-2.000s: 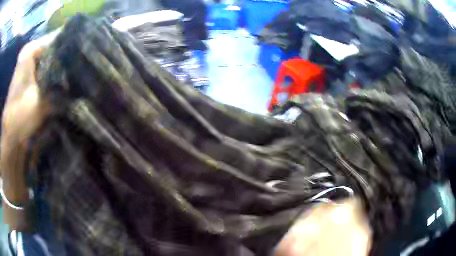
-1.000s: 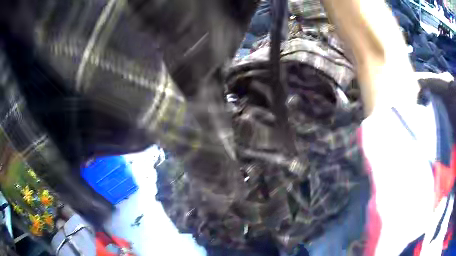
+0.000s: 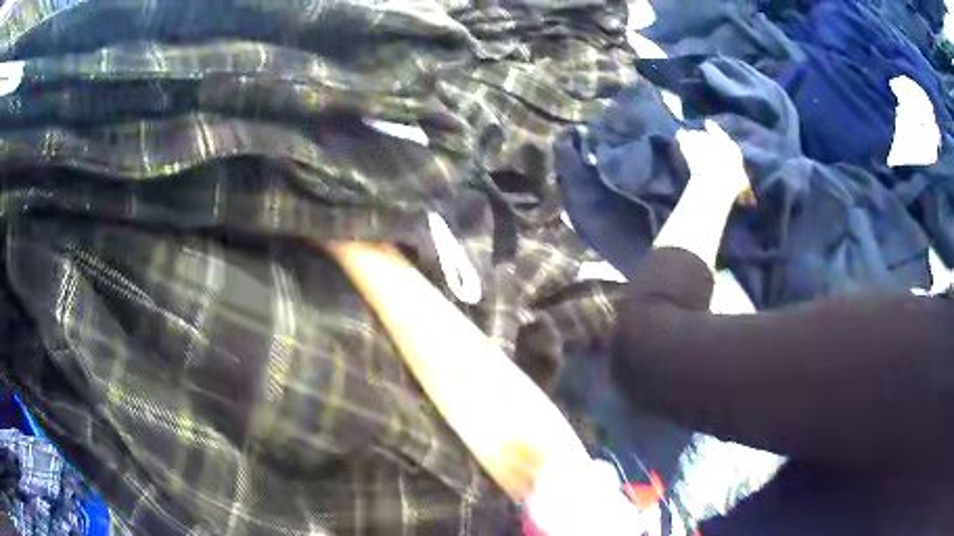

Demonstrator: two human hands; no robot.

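A brown-olive plaid garment [image 3: 314,366] with pale yellow check lines spreads across the left and middle of the view, in broad folds. A bare forearm [image 3: 450,366], which looks like my right, comes up from the bottom edge out of a white and red sleeve. Its far end goes in among the plaid folds, so my right hand is hidden and its grip cannot be told. My left hand is not in view. Small white pieces [image 3: 453,257] show on the plaid cloth.
A dark brown sleeve [image 3: 795,377] enters from the right edge; its hand [image 3: 717,162], seemingly another person's, lies over a navy garment heap [image 3: 837,230]. A white piece [image 3: 913,124] is on that heap. Grey checked cloth [image 3: 31,466] shows beside a blue bin edge [image 3: 94,515] at lower left.
The view has swung; the red stool and floor are gone. The plaid cloth, earlier raised close to the camera, now spreads out lower. The dark-sleeved arm has come into view at right.
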